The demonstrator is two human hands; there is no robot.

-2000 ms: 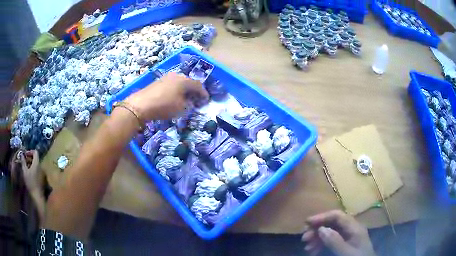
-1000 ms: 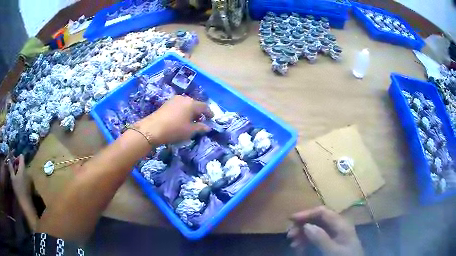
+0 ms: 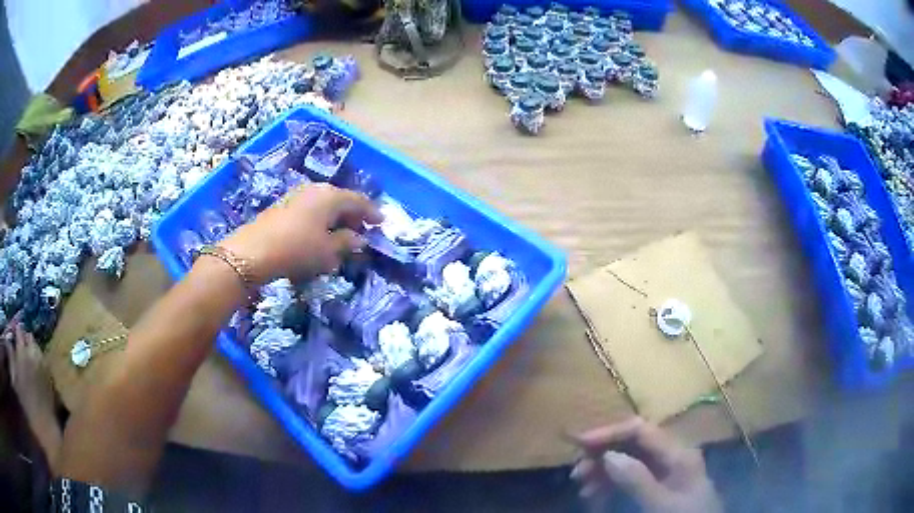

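Observation:
My left hand (image 3: pixel 313 232), with a bracelet at the wrist, reaches over a blue plastic tray (image 3: pixel 466 391). Its fingertips are bent beside the purple end of an assembled ornament (image 3: pixel 413 238); whether they grip it is hidden. Other assembled ornaments (image 3: pixel 384 373) with white ruffles and dark rounded parts fill the tray's near half. Purple base pieces (image 3: pixel 263 187) lie in the far-left part. My right hand (image 3: pixel 641 463) is at the near table edge, cut off by the picture's bottom, fingers loosely bent, with nothing seen in it.
A cardboard sheet (image 3: pixel 651 373) at right bears a white glue dish (image 3: pixel 672 318) and a thin stick (image 3: pixel 724 389). White pieces (image 3: pixel 100 185) are heaped left. Far side: grey-green parts (image 3: pixel 566 60) and a squeeze bottle (image 3: pixel 700 102). Another blue tray (image 3: pixel 802 215) stands right. Another person's hand (image 3: pixel 30 376) shows far left.
The view has shifted, so the table's things appear further left. My left hand has moved nearer the tray's middle, to the ornament's purple end. My right hand looks much the same.

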